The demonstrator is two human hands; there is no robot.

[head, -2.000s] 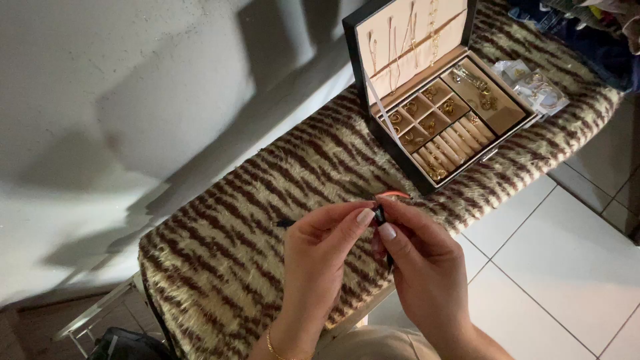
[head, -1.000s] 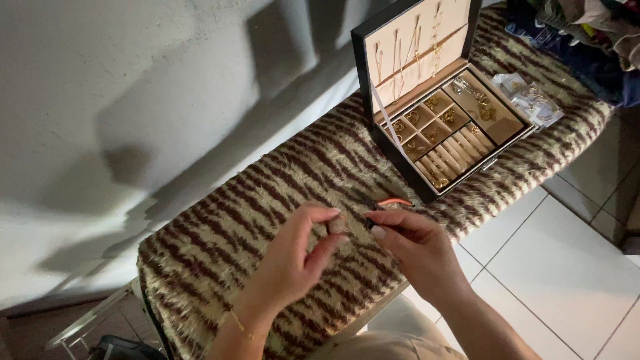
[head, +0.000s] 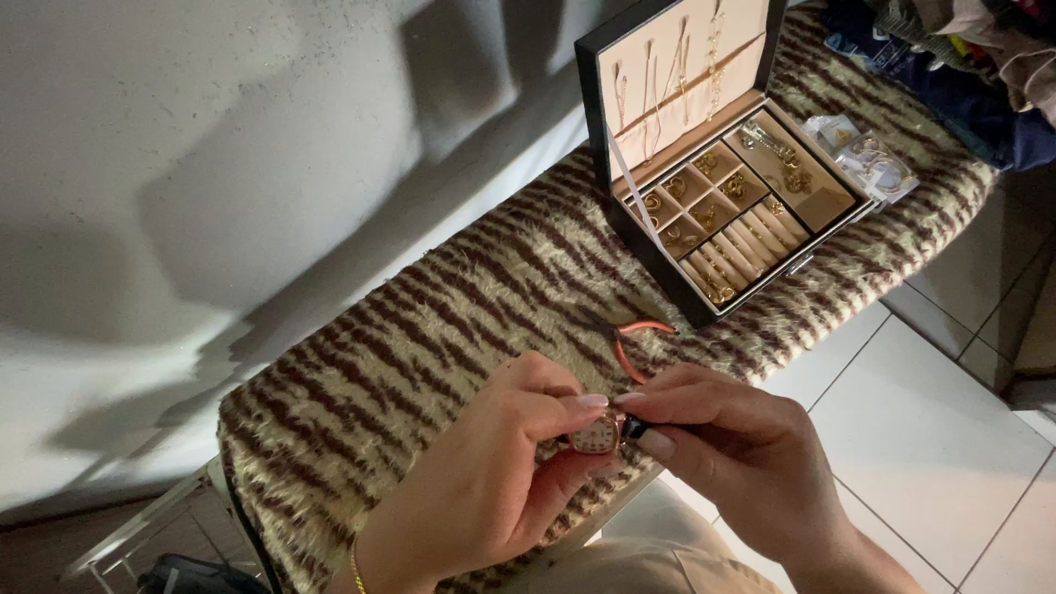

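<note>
My left hand (head: pixel 528 462) grips a small wristwatch (head: pixel 593 436) by its case between thumb and fingers, its pale dial facing up. At the right side of the case, my right hand (head: pixel 726 445) pinches a black piece (head: pixel 634 427), which looks like a strap part; whether it is joined to the case I cannot tell. Just beyond my fingers, orange-handled pliers (head: pixel 634 346) lie on the striped plush cover (head: pixel 396 363). Further back stands an opened black jewellery box (head: pixel 718 309) holding necklaces, rings and other gold-coloured pieces.
Small clear packets with jewellery (head: pixel 879 169) lie right of the box. A heap of clothes (head: pixel 973 74) is at the far right end. The wall (head: pixel 206 165) borders the covered surface on the left, and a tiled floor (head: pixel 932 421) shows on the right.
My hands were apart a second ago and have come together at the watch. The watch dial now shows. The box and pliers have stayed in place.
</note>
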